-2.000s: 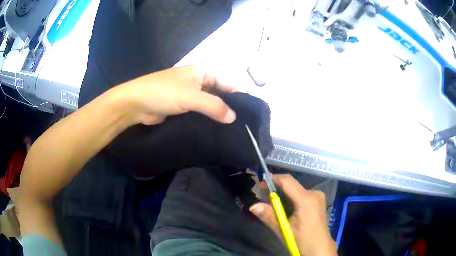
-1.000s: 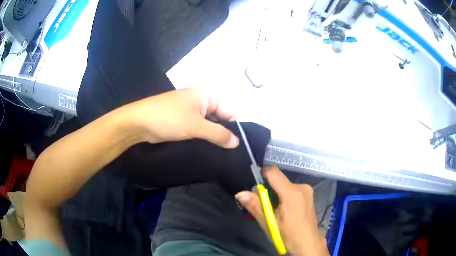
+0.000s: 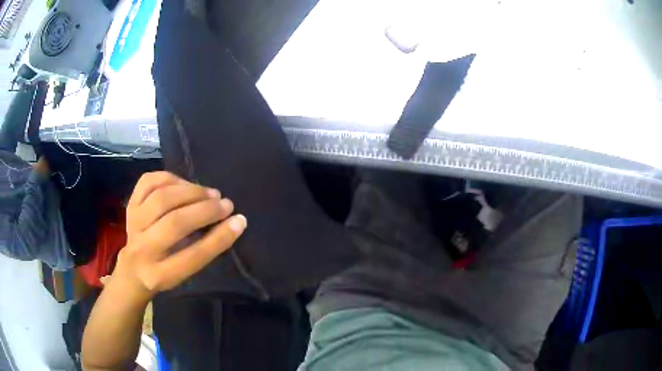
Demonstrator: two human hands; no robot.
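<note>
A large dark garment panel [image 3: 247, 167] hangs from the white table over its front edge onto the lap. My left hand [image 3: 178, 232] grips the panel at its left part, fingers on top near a seam line. A small dark cloth strip [image 3: 432, 105] lies apart on the table, its lower end over the ruler-marked edge. My right hand is not in view. The yellow-handled scissors are not in view.
The ruler-marked table edge [image 3: 508, 161] runs across the view. A blue plastic basket [image 3: 591, 282] stands at the lower right. Another machine [image 3: 69, 36] is at the upper left. A person in a grey sleeve [image 3: 33, 210] is at the far left.
The view has shifted. My left hand is now farther left on the panel, which hangs more open. My right hand and the scissors have left the view. A dark strip now lies on the table.
</note>
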